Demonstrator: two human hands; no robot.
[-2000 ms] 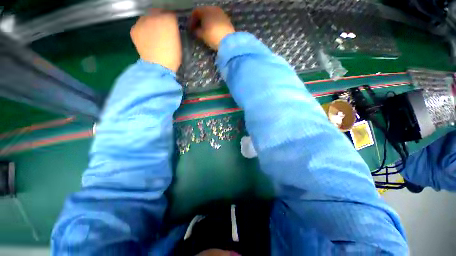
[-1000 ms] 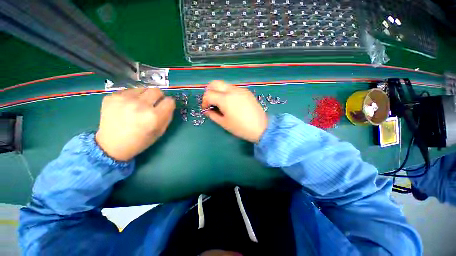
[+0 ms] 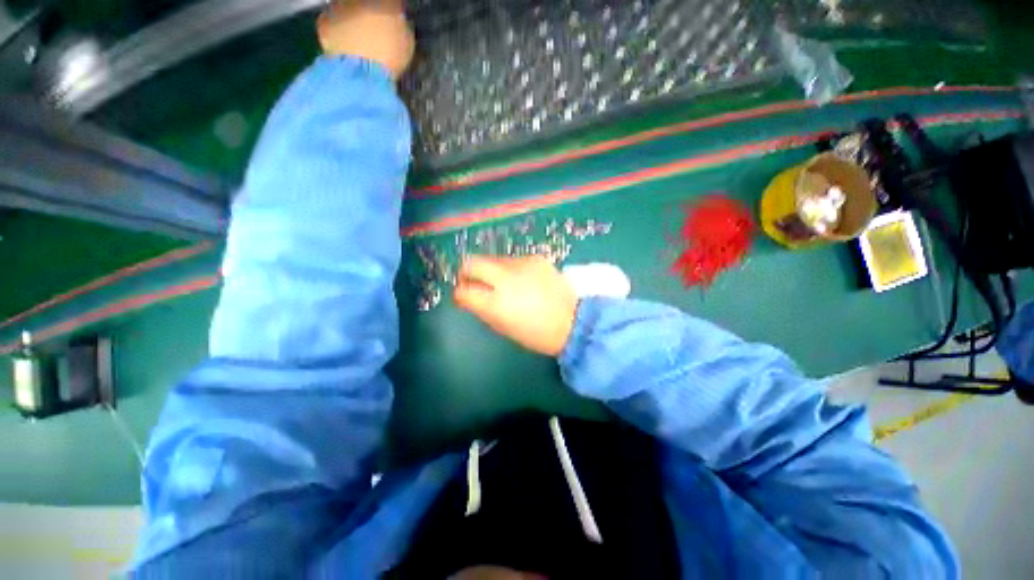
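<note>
Small metal components (image 3: pixel 533 236) lie in a loose cluster on the green mat. My right hand (image 3: pixel 516 300) is over the lower edge of the cluster, its fingertips together; whether it holds a part cannot be seen. A white rounded pad (image 3: pixel 598 280) lies just right of my right hand. My left hand (image 3: pixel 369 34) is stretched far forward at the left edge of the component tray (image 3: pixel 590 68), cut off by the picture's top; its fingers are hidden. The tray is full of small parts and blurred.
Red lead wires (image 3: pixel 712 240) lie in a pile on the right. A yellow-rimmed tub (image 3: pixel 788 209) with whitish lumps, a yellow sponge (image 3: pixel 895 250) and black cables stand beyond it. A metal post (image 3: pixel 113 147) is at the left, a small dark reel stand (image 3: pixel 85 374) at far left.
Since one second ago, my left hand has moved from the mat forward to the tray. My right hand has stayed near the components, slightly lower. The white pad has come into view. The camera view has tilted.
</note>
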